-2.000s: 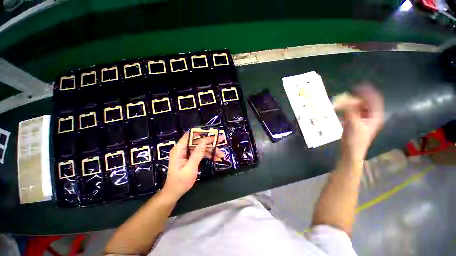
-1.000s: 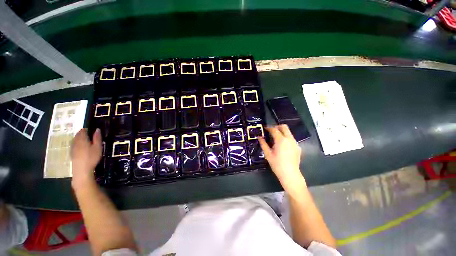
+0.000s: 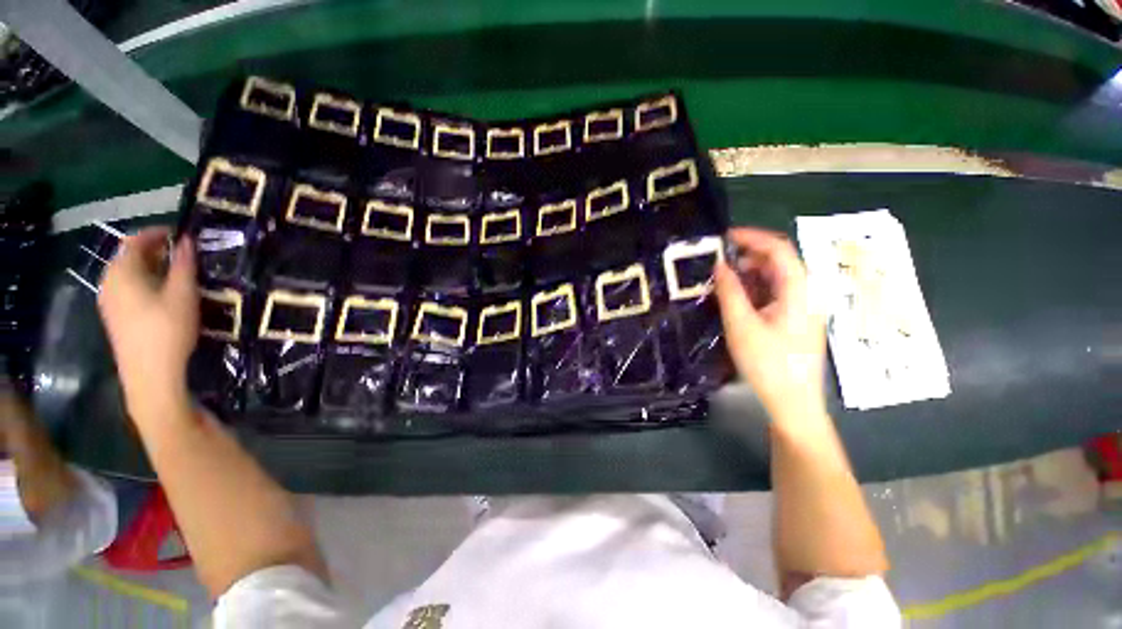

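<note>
My left hand (image 3: 150, 322) grips the left edge of the large black blister tray (image 3: 406, 261), and my right hand (image 3: 765, 322) grips its right edge. The tray bends, with both ends raised and the middle sagging. It holds three rows of frames with yellow square outlines, such as one at the lower right (image 3: 621, 291). Shiny film shows in the lower pockets. More black tray edges show under its front side. My left fingers cover part of the lower left frame.
A white liner stack (image 3: 871, 307) with tan scraps lies right of the tray on the dark green worktop (image 3: 1021, 283). A green belt (image 3: 787, 86) runs beyond. A grey metal post (image 3: 111, 74) stands at the upper left. Another person's arm (image 3: 35, 461) shows at the left edge.
Both hands have taken hold of the tray's sides, and it is now lifted and bent. The dark glossy block and the tan sheet at left no longer show. The view has shifted.
</note>
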